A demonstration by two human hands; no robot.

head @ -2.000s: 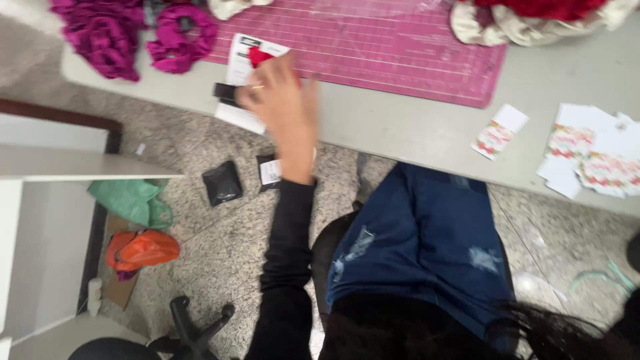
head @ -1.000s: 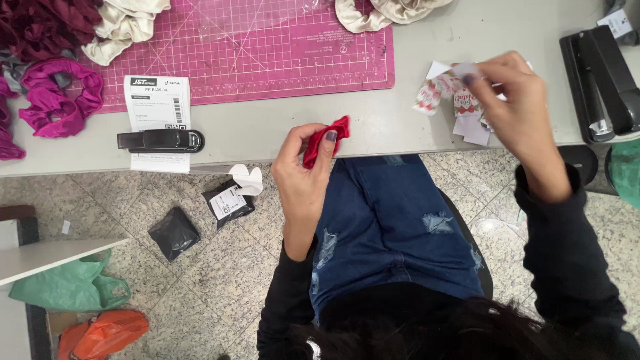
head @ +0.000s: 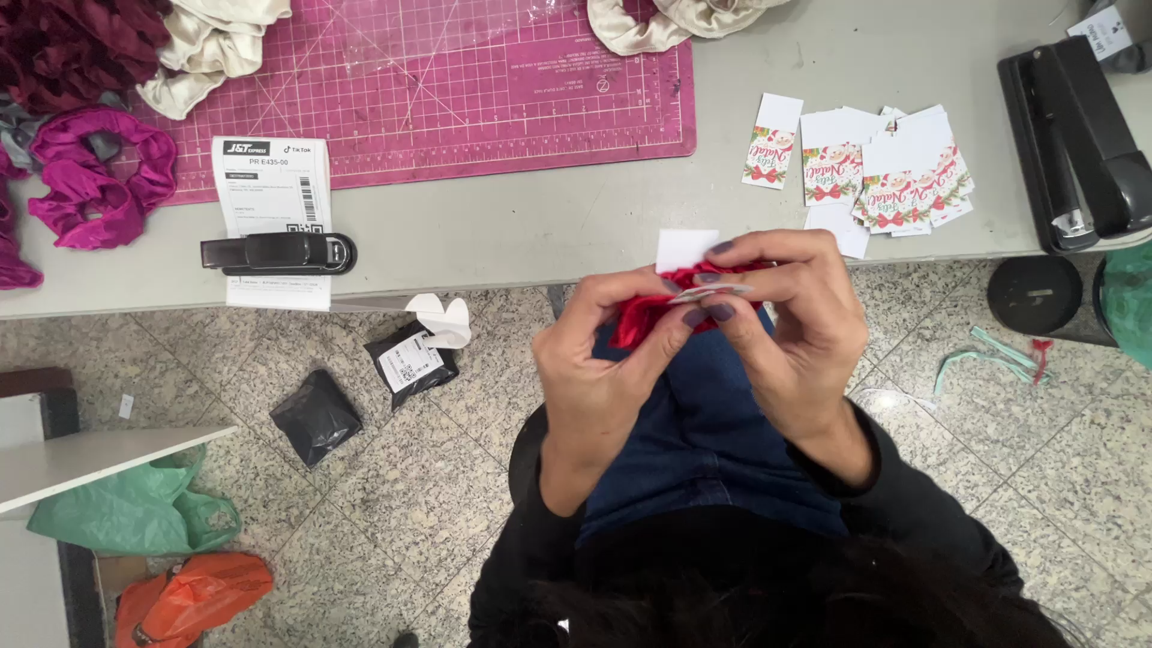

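Between my hands, just off the table's front edge, is a red satin scrunchie [head: 637, 321] with a small printed card [head: 688, 249] folded around it. My left hand [head: 601, 360] pinches the scrunchie and the card's lower flap from the left. From the right, my right hand [head: 796, 333] grips the same card and fabric with thumb and fingers. Beyond my right hand lie a single Christmas card [head: 772, 142] and a loose pile of similar cards [head: 909, 175]. A small black stapler [head: 279, 254] rests on a shipping label [head: 270, 193] at the left.
A pink cutting mat [head: 432, 108] covers the table's back left, with magenta [head: 148, 162], dark red [head: 72, 54] and cream scrunchies [head: 634, 31] around it. A large black stapler [head: 1075, 144] stands far right. Black parcels [head: 317, 418] and plastic bags [head: 135, 508] are on the left below.
My right hand has come from the card pile to the red scrunchie, bringing a card. Both hands are now together on them; a second ago only my left hand held the scrunchie.
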